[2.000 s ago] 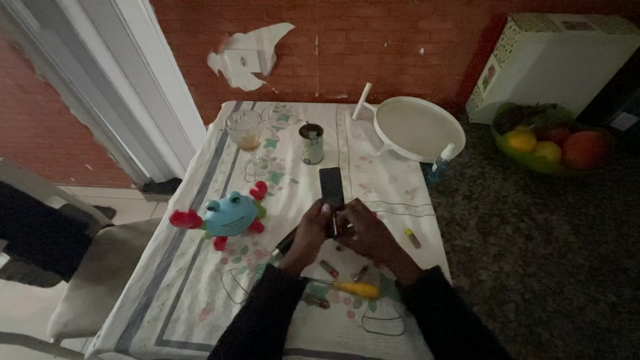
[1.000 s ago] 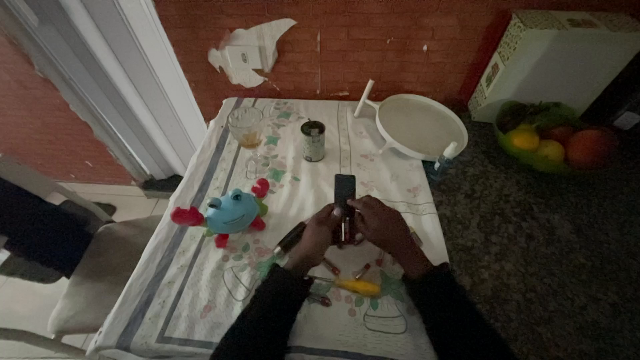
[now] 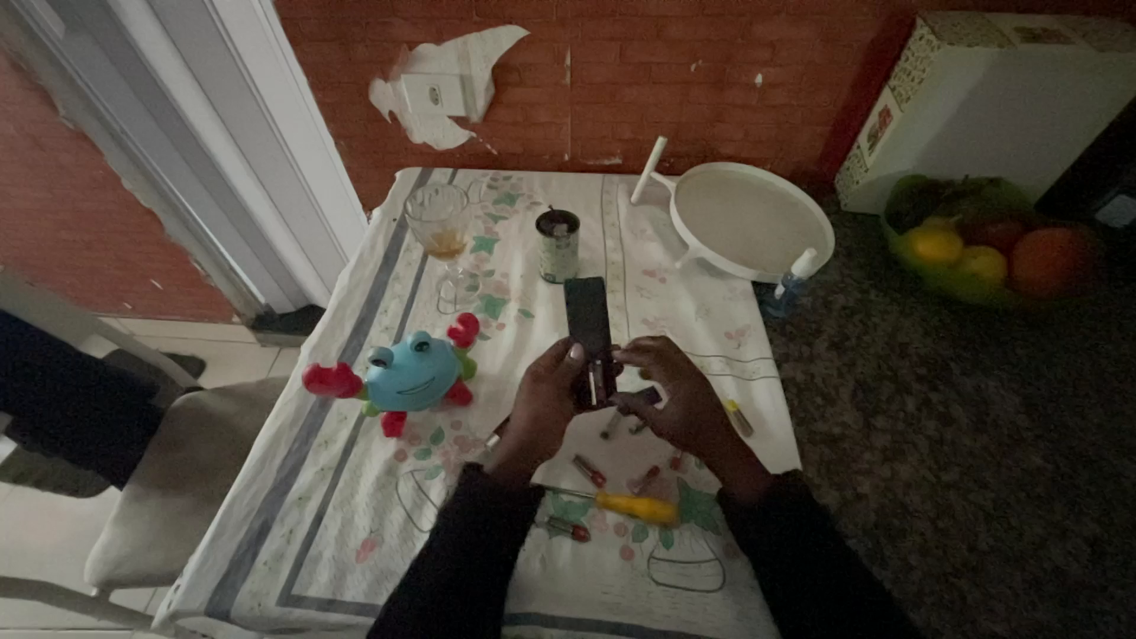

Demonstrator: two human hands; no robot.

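My left hand (image 3: 546, 404) grips a slim black device (image 3: 587, 311), perhaps a remote control, whose lower part looks like an open compartment. My right hand (image 3: 679, 390) is at the device's right side and holds a small dark piece (image 3: 641, 399), possibly a cover, between its fingers. Below the hands, a screwdriver with a yellow handle (image 3: 637, 508) lies on the floral tablecloth (image 3: 346, 532). Near it lie several small batteries (image 3: 589, 470). Another battery with a yellow end (image 3: 737, 417) lies to the right. A blue toy crab with red claws (image 3: 415, 371) sits left of my hands.
Behind the hands stand a glass goblet (image 3: 439, 231) with some liquid, an open tin can (image 3: 557, 248) and a round white tray (image 3: 753, 222) with raised supports. On the dark stone counter (image 3: 941, 461) at right are a green fruit bowl (image 3: 985, 257) and a large box (image 3: 985, 106).
My right hand has drawn slightly away from the device and now has the small dark piece in its fingers. The compartment in the device's lower part shows more plainly.
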